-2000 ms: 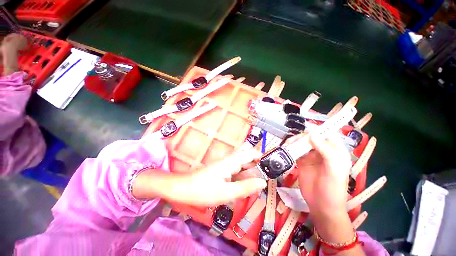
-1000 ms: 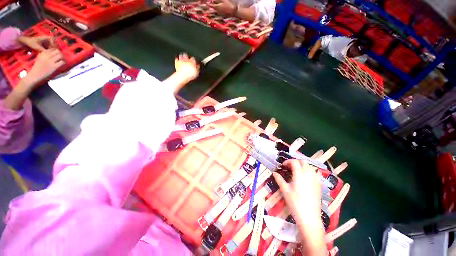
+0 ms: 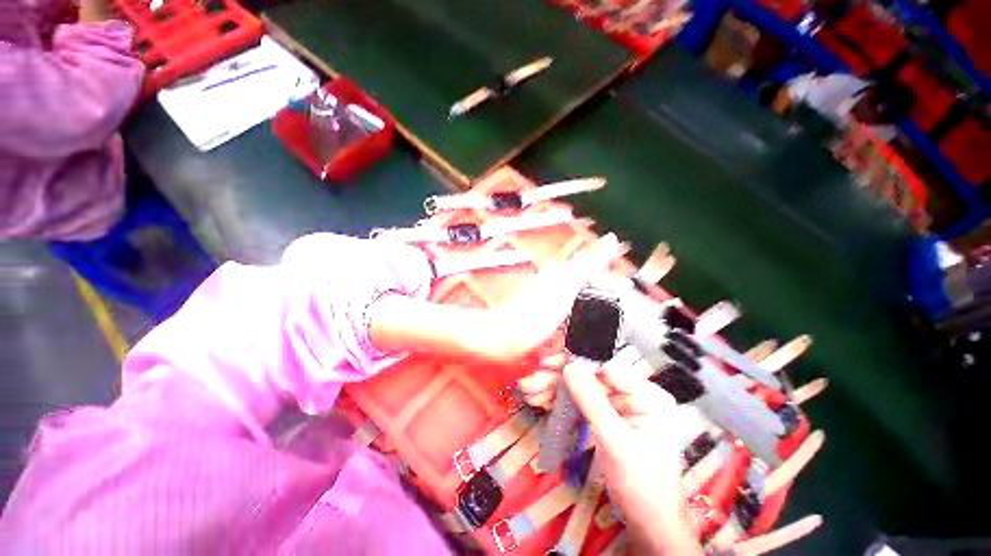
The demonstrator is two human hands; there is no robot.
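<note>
A wristwatch (image 3: 594, 325) with a black rounded-square face is held up over the tray between both hands. My left hand (image 3: 522, 324) is on its upper strap side, overexposed, with fingers curled beneath the face. My right hand (image 3: 636, 434) grips it just below the face. A grey strap (image 3: 560, 426) hangs below my fingers. The red-orange compartment tray (image 3: 435, 418) lies beneath, with grey-strapped watches (image 3: 717, 396) overlapping at its right side. A bit of blue, possibly the stick tool, shows beside my right hand.
A red box (image 3: 326, 136) with a clear bottle stands left of the tray, beside a white paper (image 3: 223, 96) with a blue pen. One watch (image 3: 500, 87) lies on the green bench beyond. A person's pink sleeve (image 3: 71, 130) is at the left; another person is at the upper right.
My left hand has come back from the far bench, where a watch now lies let go. My right hand has left the grey stack, and both hands now hold a watch. The view has shifted.
</note>
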